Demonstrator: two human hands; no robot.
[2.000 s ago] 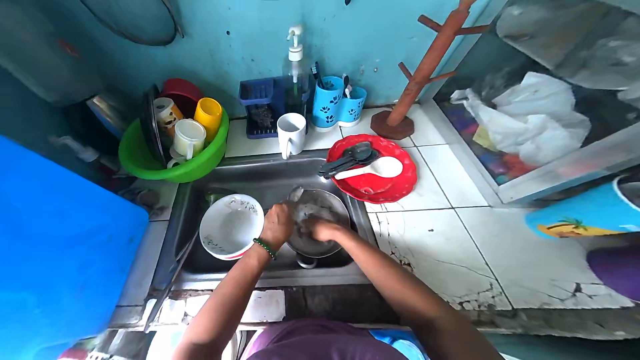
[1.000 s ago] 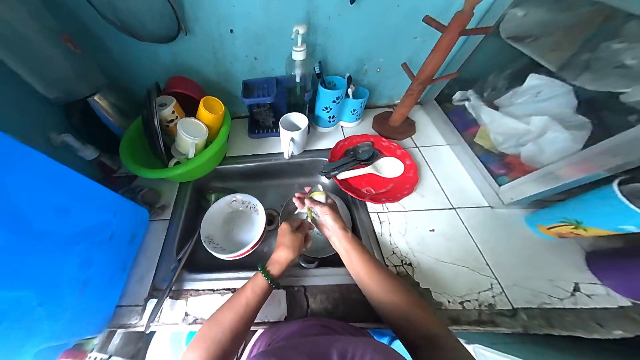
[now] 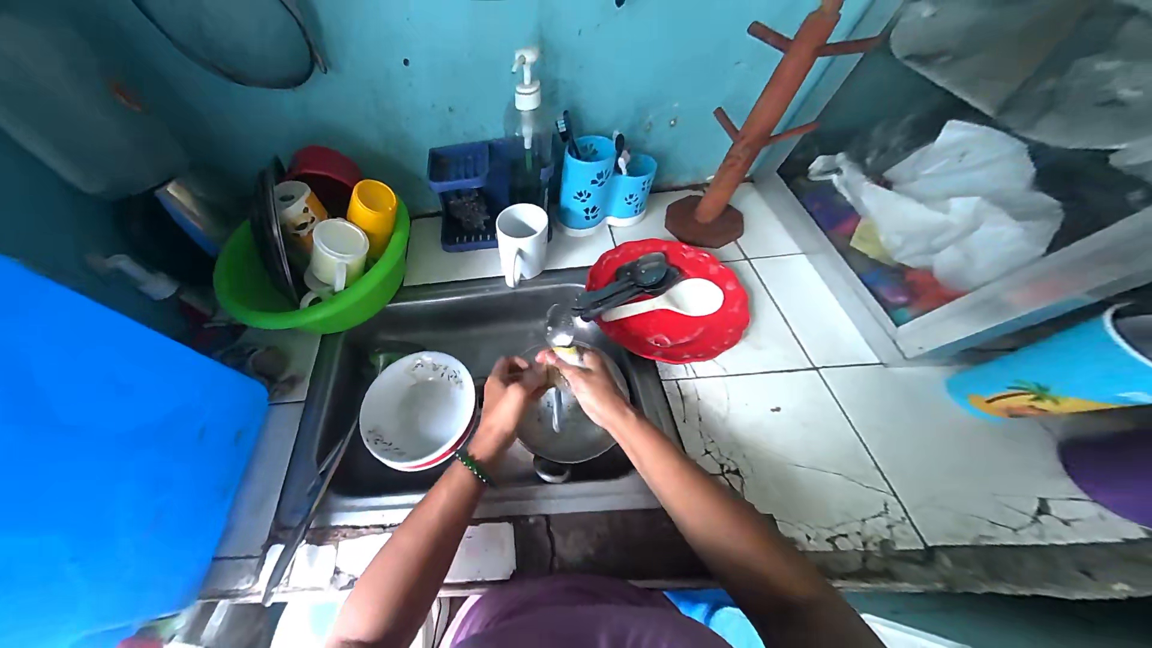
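Note:
In the steel sink (image 3: 477, 315) stands a metal pot (image 3: 571, 436) with water and what looks like a utensil in it. Above the pot my right hand (image 3: 580, 373) is closed around a small pale and yellow item, perhaps a sponge (image 3: 567, 353). My left hand (image 3: 517, 387), with a green bead bracelet at the wrist, meets it from the left; its fingers are curled, and what they hold is hidden. A clear, shiny object (image 3: 560, 322) shows just beyond the fingers. White bowls (image 3: 418, 405) are stacked left of the pot.
A green basin (image 3: 342, 310) of cups stands behind left. Behind the sink are a white mug (image 3: 522, 241), a pump bottle (image 3: 527, 126) and blue toothbrush holders (image 3: 589, 184). A red plate (image 3: 720, 333) with spoons lies at the right rim. A blue surface (image 3: 108, 432) borders the left.
Both hands were down inside the pot two seconds ago; they have come up above it. The small yellow item has come into sight at my right hand. The bowls have stayed in place.

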